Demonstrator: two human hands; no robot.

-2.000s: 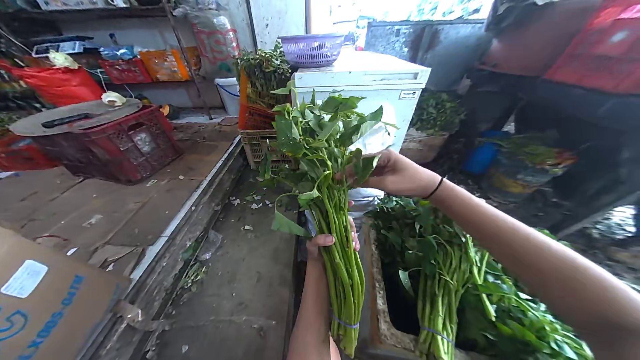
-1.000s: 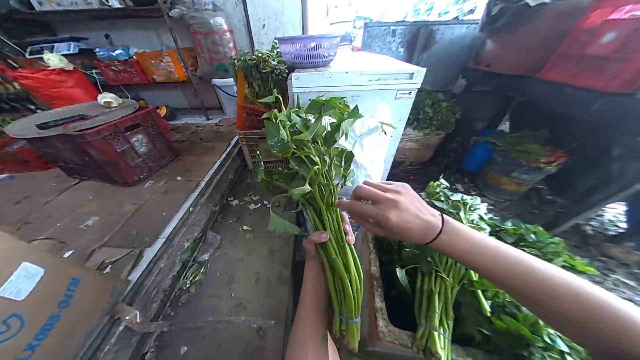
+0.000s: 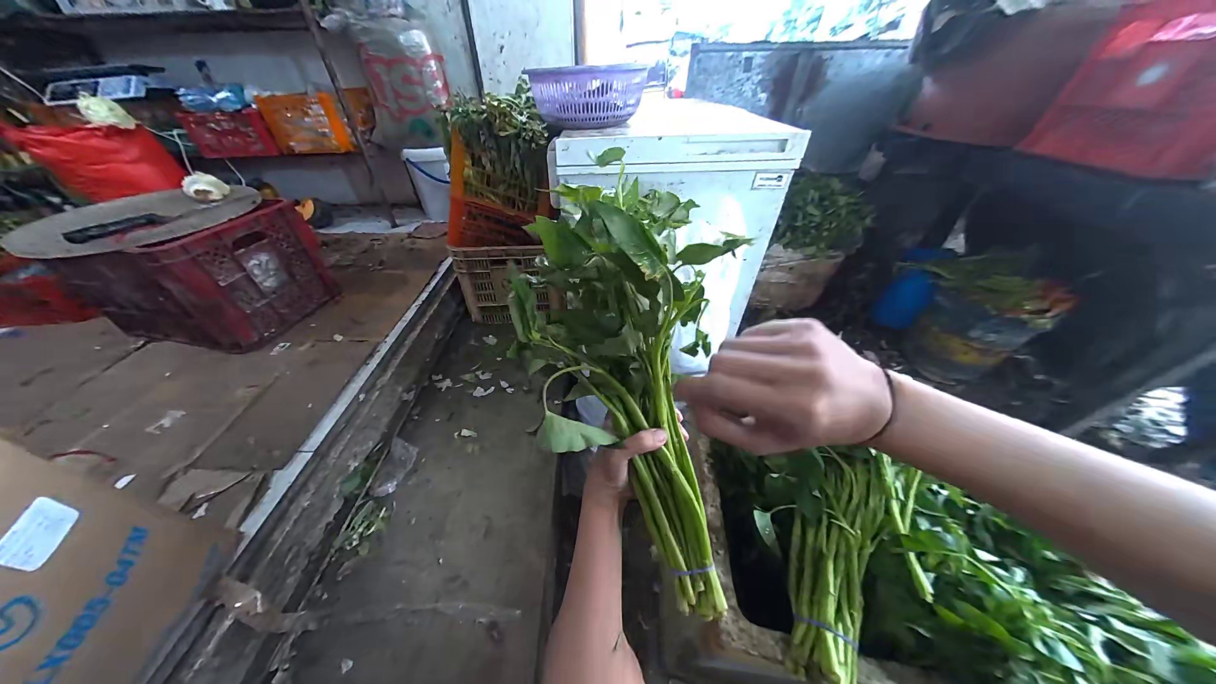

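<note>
My left hand (image 3: 622, 456) is closed around the middle of a bundle of leafy green stems (image 3: 665, 484), held upright with its leaves at the top. A thin purplish band (image 3: 695, 571) circles the bundle near the cut ends. My right hand (image 3: 784, 389), slightly blurred and wearing a dark wristband, is beside the stems with curled fingers; whether a piece is pinched in it cannot be told. Below it, a second banded bundle (image 3: 826, 579) lies on a worn tub (image 3: 727, 627) among more loose greens (image 3: 1026, 589).
A white chest (image 3: 679, 142) carrying a purple basket (image 3: 587, 95) stands ahead. Left of it are an orange crate (image 3: 480, 204) and a tan crate (image 3: 503, 285). A dark red crate (image 3: 237, 285) sits on the raised platform; a cardboard box (image 3: 85, 570) is at lower left.
My right hand has moved from among the bundle's leaves to the right side of the stems, with its fingers more curled. My left hand keeps hold of the bundle.
</note>
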